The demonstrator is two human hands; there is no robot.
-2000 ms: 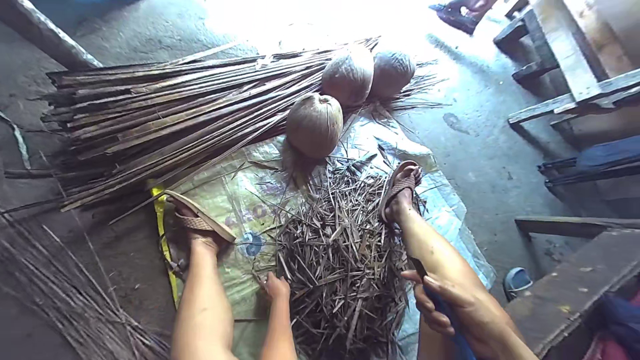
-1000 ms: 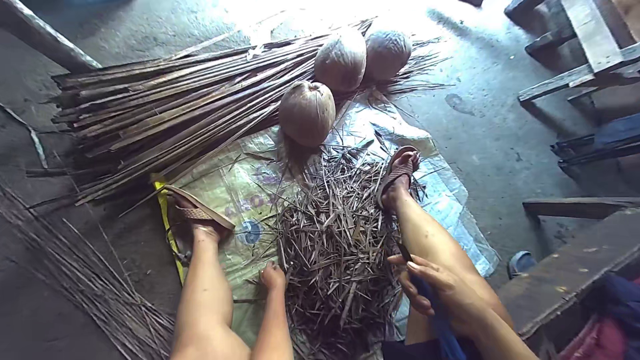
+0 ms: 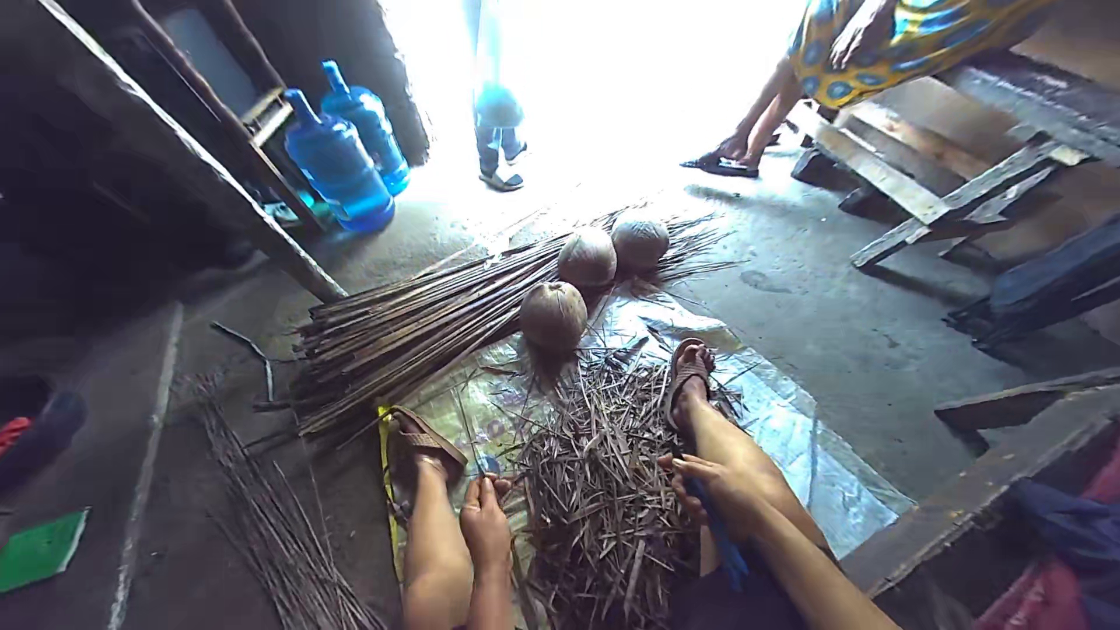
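Note:
My left hand [image 3: 486, 512] is closed with its fingertips pinching a thin strip of dried leaf, beside my left shin. My right hand [image 3: 713, 490], above my right leg, is closed around a blue-handled tool [image 3: 724, 542], probably a knife; its blade is hidden or too small to tell. Between my legs a heap of dry brown leaf shreds [image 3: 604, 490] lies on a plastic sheet [image 3: 787, 420]. Several coconuts or similar round husked fruits [image 3: 554, 317] sit beyond the heap, against a bundle of long dried leaves [image 3: 411, 341].
Thin sticks [image 3: 271, 516] lie at the left. Blue water jugs [image 3: 341, 166] stand at the back left near a wooden pole [image 3: 192, 149]. Wooden benches [image 3: 910, 192] are at the right, where a person in a patterned garment [image 3: 919, 44] sits. Another person's legs [image 3: 500, 153] stand at the back.
The view has tilted up, bringing the jugs and other people into sight. My left hand has risen, with a thin strip now visible at its fingertips. My right hand still holds the blue-handled tool.

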